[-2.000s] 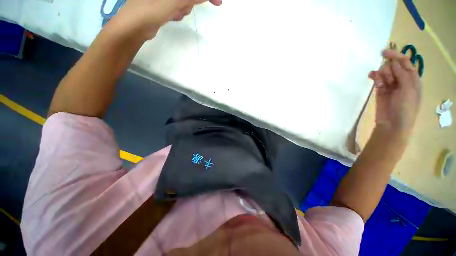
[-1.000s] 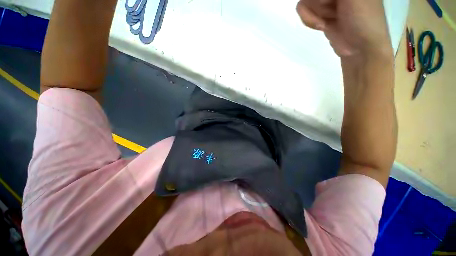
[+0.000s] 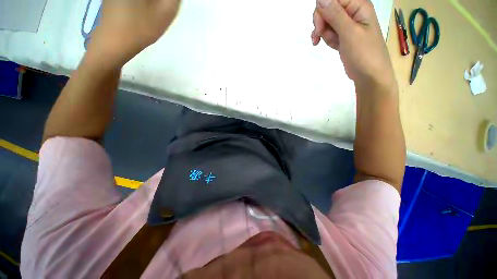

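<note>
My left hand point(image 3: 136, 24) is blurred over the left part of the white table cover point(image 3: 245, 71), close to the top edge of the picture. Its fingers are not clear. A bit of a narrow grey-blue looped strip point(image 3: 90, 22) shows beside it; the rest is hidden behind the hand and forearm or out of view. My right hand point(image 3: 349, 32) is above the right part of the cover, its fingers curled and fingertips close together. Nothing can be made out between them; a fine thread would be too small to see.
On the tan board point(image 3: 447, 120) at right lie a red-handled cutter point(image 3: 402, 39), green-handled scissors point(image 3: 422, 38), a crumpled white scrap point(image 3: 476, 79) and a tape roll point(image 3: 489, 136). A grey sheet point(image 3: 22, 13) lies far left. Blue cabinets point(image 3: 430, 218) stand below the table.
The view has shifted. My left hand, out of view one second ago, is back at upper left. My right hand has moved away from the cutter and scissors since the first frame.
</note>
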